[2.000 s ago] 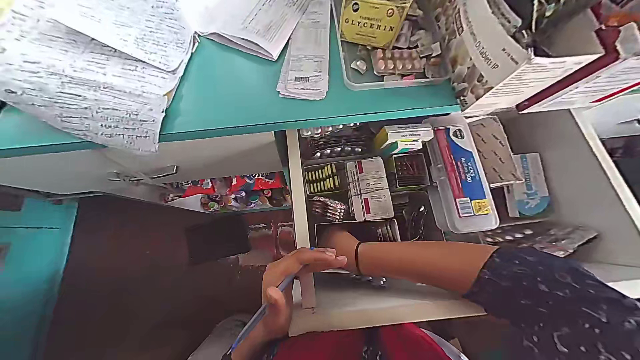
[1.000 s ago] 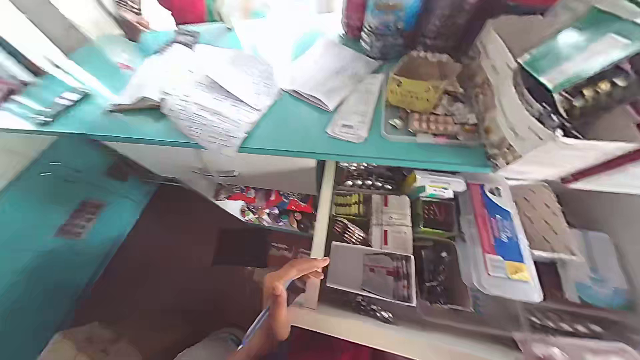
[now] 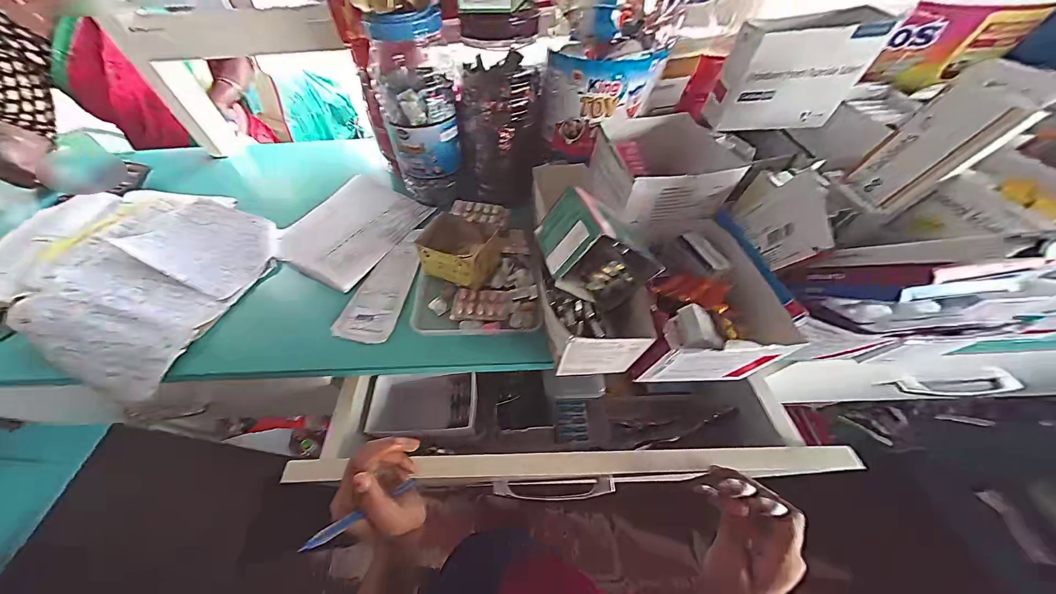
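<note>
My left hand (image 3: 384, 491) is at the left end of the drawer front, with a blue pen (image 3: 355, 518) held between its fingers. Near the right part of the drawer front, my right hand (image 3: 755, 524) holds a dark blister strip (image 3: 747, 488) with pale round tablets. Between the hands is the partly open white drawer (image 3: 569, 464) with its metal handle (image 3: 554, 488). Inside it lie a white tray (image 3: 421, 404), a dark compartment of packs (image 3: 524, 403) and a blue-and-white strip (image 3: 571, 419).
On the teal counter (image 3: 247, 338) are handwritten papers (image 3: 140, 272), a plastic tray of blister packs (image 3: 478, 318), open cartons (image 3: 606, 355) and plastic jars (image 3: 421, 107). A person's arm (image 3: 21, 157) is at the far left. Another drawer handle (image 3: 961, 384) is at the right.
The drawer has been pushed further in under the counter. My right hand, earlier inside the drawer, is now in front of it with a blister strip. The view has swung right and up.
</note>
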